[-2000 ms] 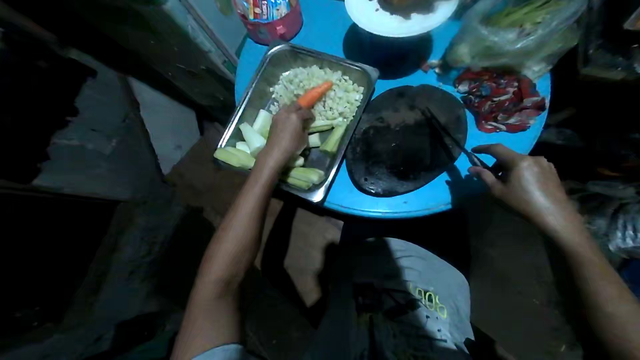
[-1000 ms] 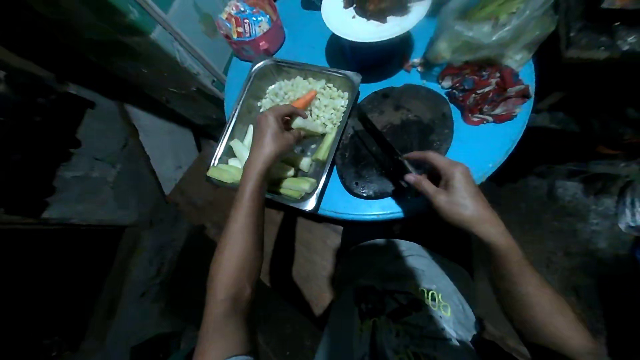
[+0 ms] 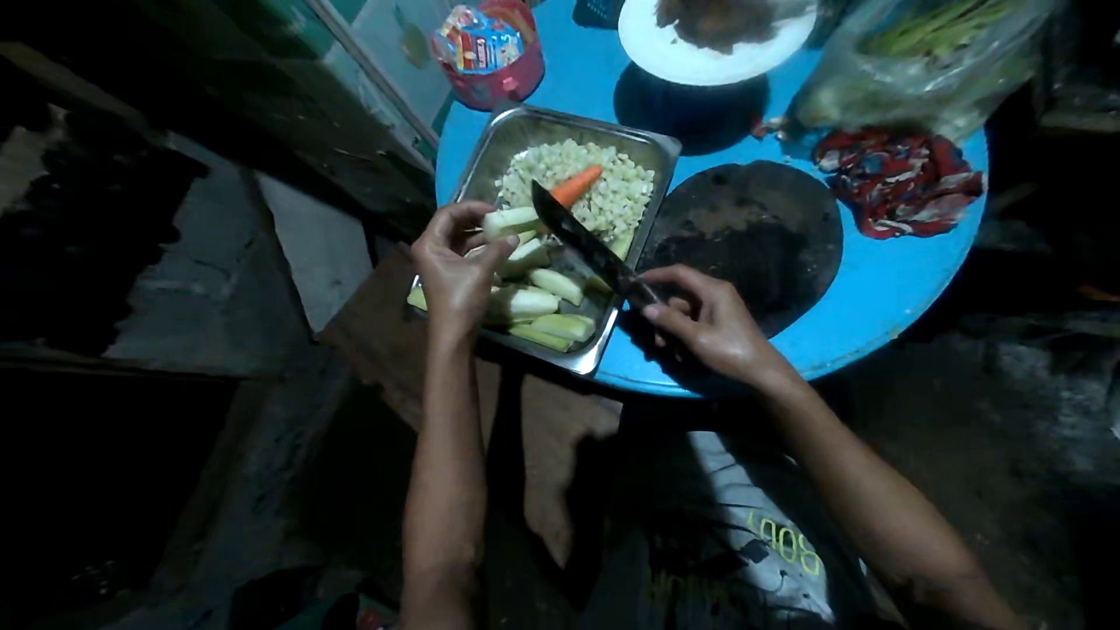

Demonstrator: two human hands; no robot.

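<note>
My left hand [image 3: 459,258] holds a pale green vegetable piece [image 3: 512,221] between thumb and fingers above a metal tray [image 3: 604,346]. My right hand [image 3: 709,324] grips the handle of a dark-bladed knife [image 3: 582,241], whose blade slants up and left over the tray, its tip close to the held piece. In the tray lie diced pale vegetable [image 3: 573,157], an orange carrot [image 3: 578,185] and several peeled vegetable pieces [image 3: 525,303]. Right of the tray is a dark round chopping board [image 3: 744,236].
On the blue round table [image 3: 884,297] stand a pink container [image 3: 503,83] with a packet, a white plate [image 3: 700,70] of brown food raised above the tabletop, a plastic bag [image 3: 910,87] of greens, and crumpled red plastic [image 3: 892,184]. A wall borders the left side.
The knife has moved left from over the chopping board to over the tray. My left hand, earlier reaching into the tray, now holds up a vegetable piece.
</note>
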